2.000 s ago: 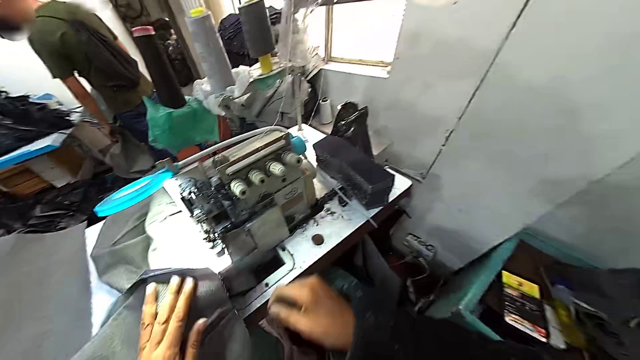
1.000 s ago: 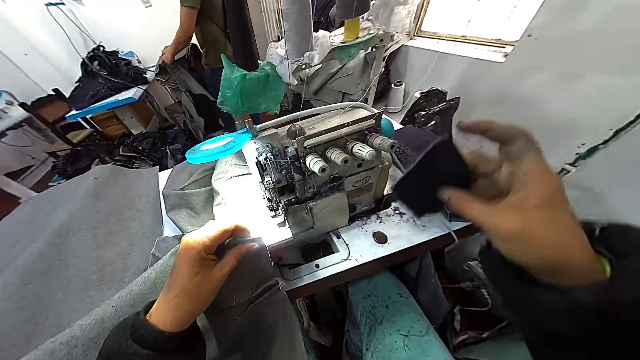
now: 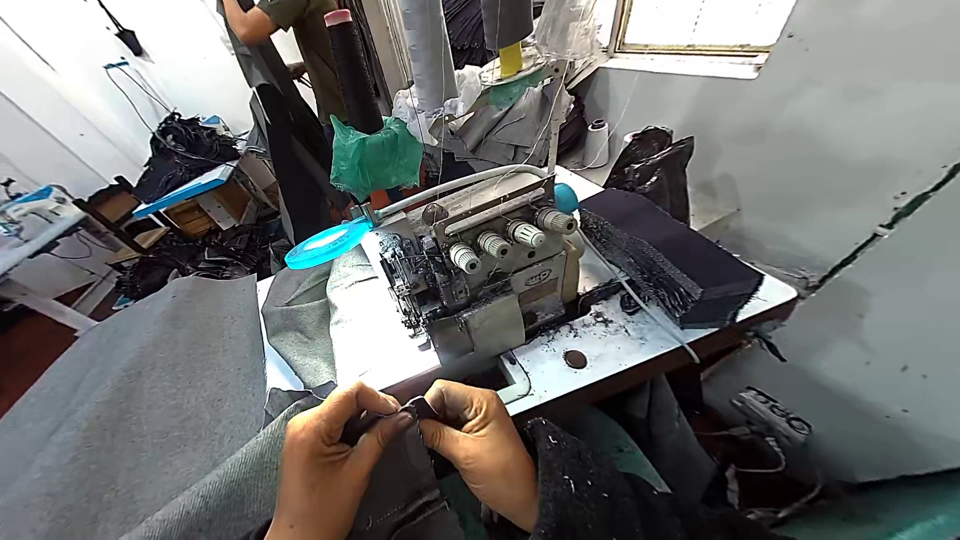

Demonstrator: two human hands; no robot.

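My left hand (image 3: 337, 442) pinches the edge of a dark grey fabric piece (image 3: 401, 480) between thumb and fingers. Beside it my right hand (image 3: 476, 442) grips the same edge, where a small dark fabric corner stands up between the fingertips. Both hands are close together, just in front of the table edge. Beyond them stands an overlock sewing machine (image 3: 487, 262) with several tension dials, on a white table (image 3: 615, 360). A stack of dark cut fabric pieces (image 3: 675, 255) lies right of the machine. Grey fabric (image 3: 172, 375) spreads to the left of my hands.
Thread cones (image 3: 352, 71) and a green plastic bag (image 3: 375, 157) stand behind the machine. A blue ring-shaped lamp (image 3: 328, 245) is at its left. A person (image 3: 300, 37) holds long dark fabric at the back left. A black plastic bag (image 3: 652, 169) sits behind the stack.
My right hand, holding a dark fabric piece in the air a second ago, has come down and left to meet my left hand at the grey fabric's edge. The person behind now holds fabric higher.
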